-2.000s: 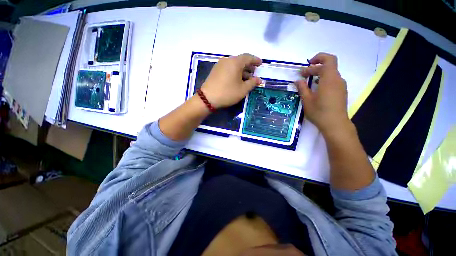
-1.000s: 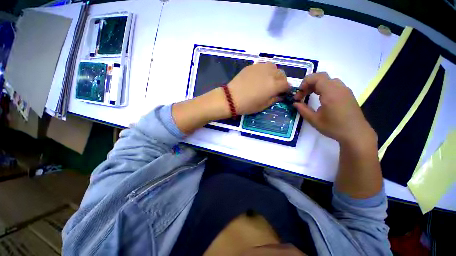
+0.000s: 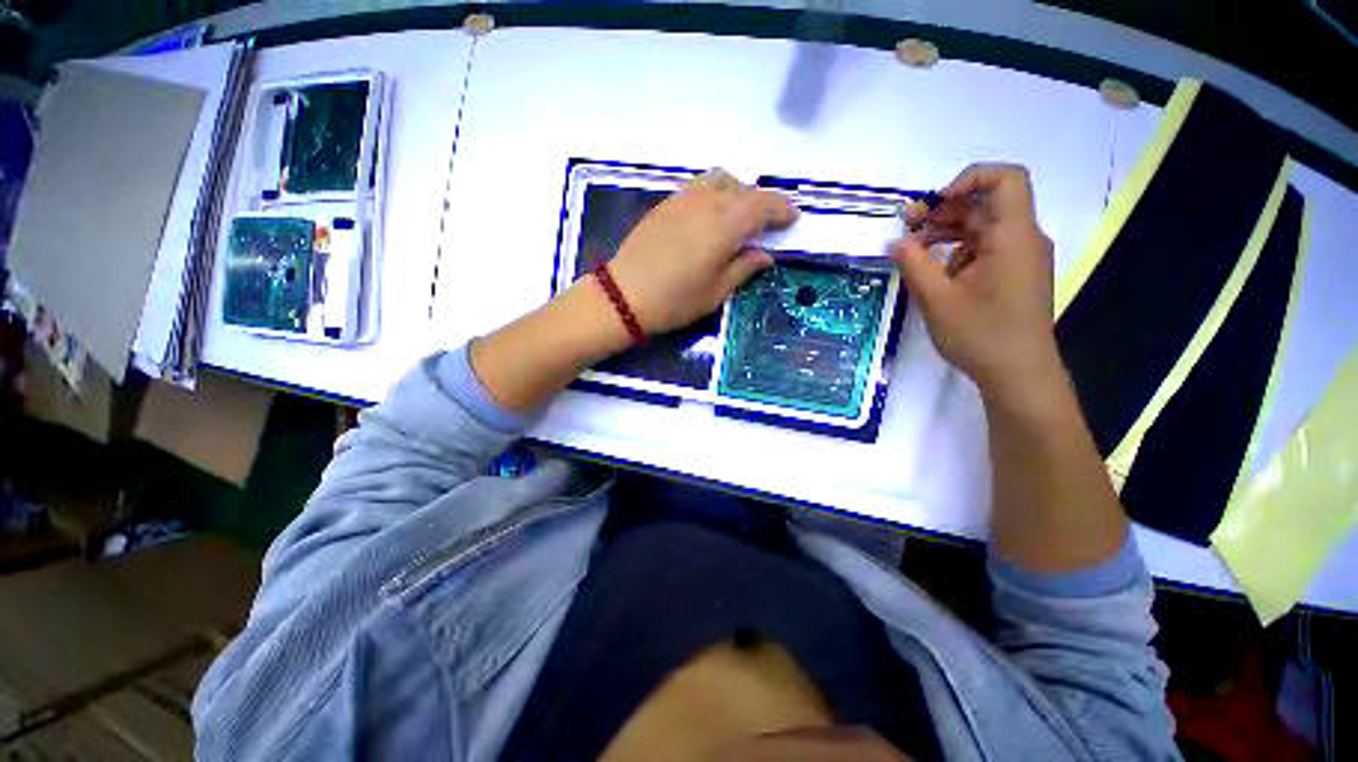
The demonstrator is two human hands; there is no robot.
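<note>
A white two-part calculator housing [image 3: 644,384] lies open on a flat black mat [image 3: 880,423]. A dark panel [image 3: 618,218] fills its left half and a green circuit board [image 3: 804,340] its right half. A white strip [image 3: 846,234] spans the area above the board. My left hand [image 3: 685,250] rests over the housing's middle, fingertips at the strip's left end. My right hand [image 3: 976,268] is at the strip's right end and pinches a small black piece [image 3: 926,203] between its fingertips. Whether my left fingers grip the strip cannot be told.
Waiting units [image 3: 368,204] with green boards lie at left, beside upright grey sheets [image 3: 112,194]. Long black adhesive strips [image 3: 1177,253] with pale yellow edges lie at right, with a loose yellow liner [image 3: 1293,499]. The bench's front edge runs below the mat.
Both hands were together over the green board a second ago. They are now apart at the two ends of the area above it, and the board shows more fully.
</note>
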